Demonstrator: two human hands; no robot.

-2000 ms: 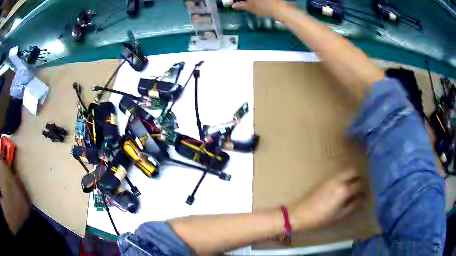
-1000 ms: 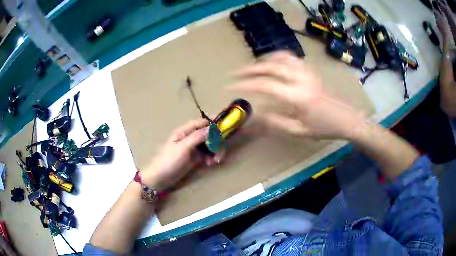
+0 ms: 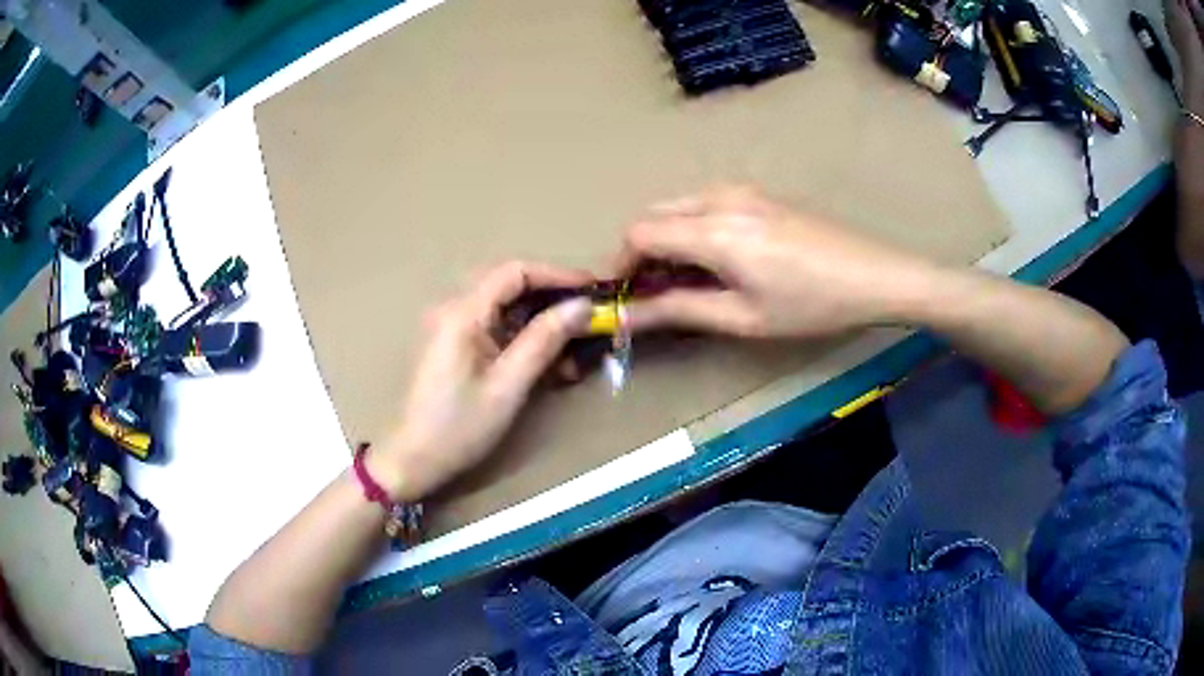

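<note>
A black lower housing with a yellow-wrapped battery cell (image 3: 603, 320) is held between my two hands above the brown cardboard sheet (image 3: 436, 159). My left hand (image 3: 495, 343) grips its left end, with the thumb on the yellow cell. My right hand (image 3: 720, 264) grips its right end, with the fingers around the dark shell. A small pale, shiny piece hangs below the cell, too blurred to name. The fingers hide most of the housing, and the circuit board cannot be made out.
A dark ribbed block of stacked top covers (image 3: 739, 42) lies at the back. Unassembled units (image 3: 112, 423) are piled at left on the white surface (image 3: 251, 456). More units (image 3: 1023, 53) lie at back right. Another person's arm (image 3: 1188, 198) shows at the right edge.
My right hand has come down onto the unit, which is now level between both hands. Its lead and green board no longer show. The view has shifted slightly.
</note>
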